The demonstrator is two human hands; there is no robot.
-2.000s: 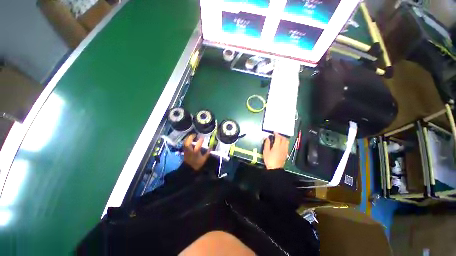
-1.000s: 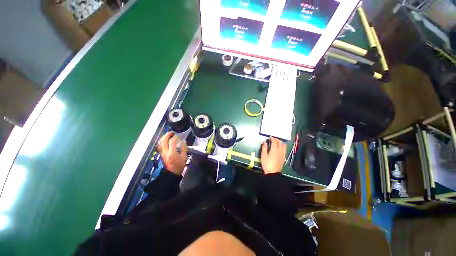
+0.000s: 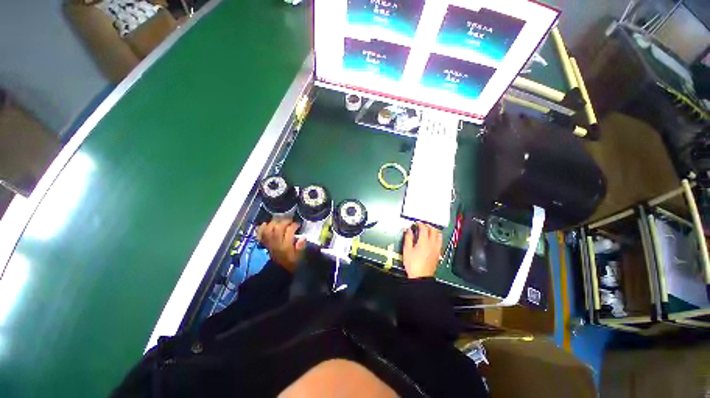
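Note:
Three cameras with black ball heads and white bases stand in a row at the bench's front edge: left (image 3: 278, 193), middle (image 3: 314, 201) and right (image 3: 351, 217). My left hand (image 3: 281, 242) is at the base of the left camera, fingers bent; whether it grips the base or a cable is hidden. My right hand (image 3: 421, 250) rests on the bench edge below the white keyboard (image 3: 432, 175). A small dark thing shows at its fingertips; I cannot tell if it is held. A thin white cable (image 3: 339, 274) hangs below the right camera.
A monitor (image 3: 427, 66) shows several video windows. A yellow tape ring (image 3: 392, 176) lies left of the keyboard. At right are a mouse (image 3: 477, 255), a black printer (image 3: 545, 167) and a white label strip (image 3: 527, 264). A wide green belt (image 3: 163, 163) runs at left.
My left hand has moved left from between the left and middle cameras to the left camera's base, then slightly back right. My right hand has stayed near the keyboard's lower end. The view has shifted slightly.

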